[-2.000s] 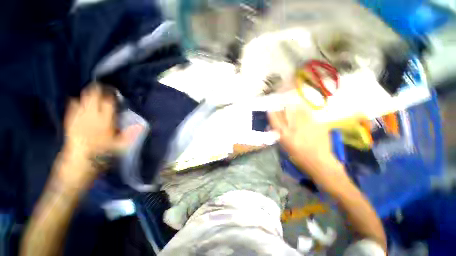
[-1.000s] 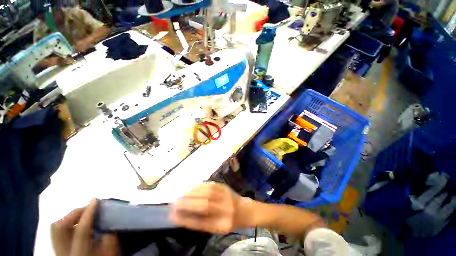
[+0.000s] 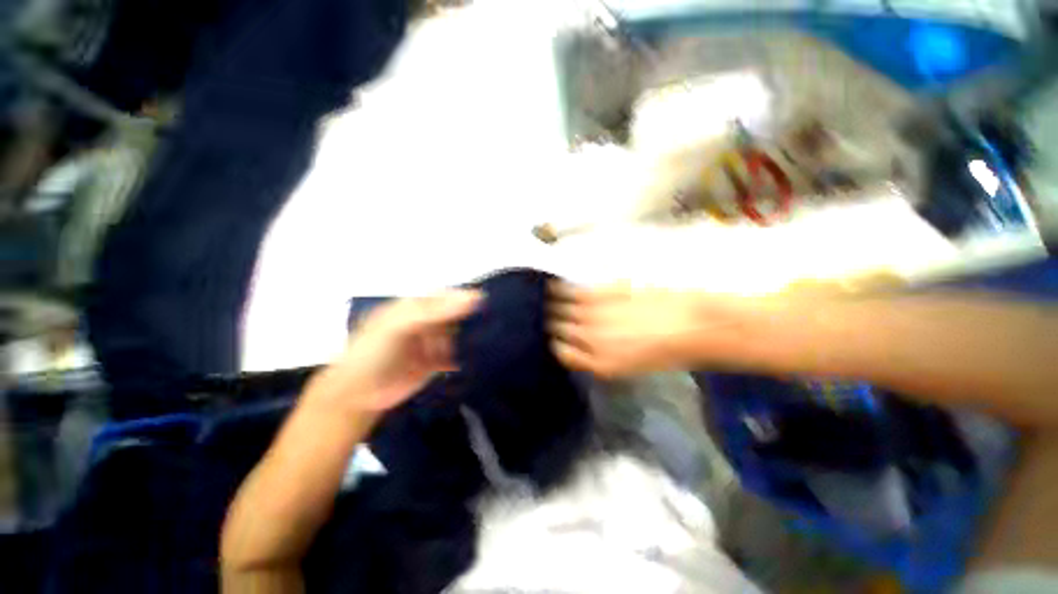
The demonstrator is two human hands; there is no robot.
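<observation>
A dark navy garment piece [image 3: 516, 389] hangs over the front table edge and across the wearer's lap. My left hand [image 3: 406, 348] is at its left side, with thumb and fingers bent at the cloth; blur hides how firmly it holds. My right hand [image 3: 627, 328] has its fingertips on the cloth's right edge, with the fingers close together. A thin pale strip [image 3: 485, 447] shows in the lower folds. The picture is blurred.
The white table [image 3: 429, 151] lies ahead, with a long navy garment pile [image 3: 209, 197] on the left. The sewing machine [image 3: 812, 41] is at upper right, with red and yellow scissors [image 3: 763, 188] on its bed. A blue basket [image 3: 812, 505] stands below right.
The view has tilted down and closer to the table. The grey-blue piece held between both hands a second ago no longer shows; dark navy cloth is between them now.
</observation>
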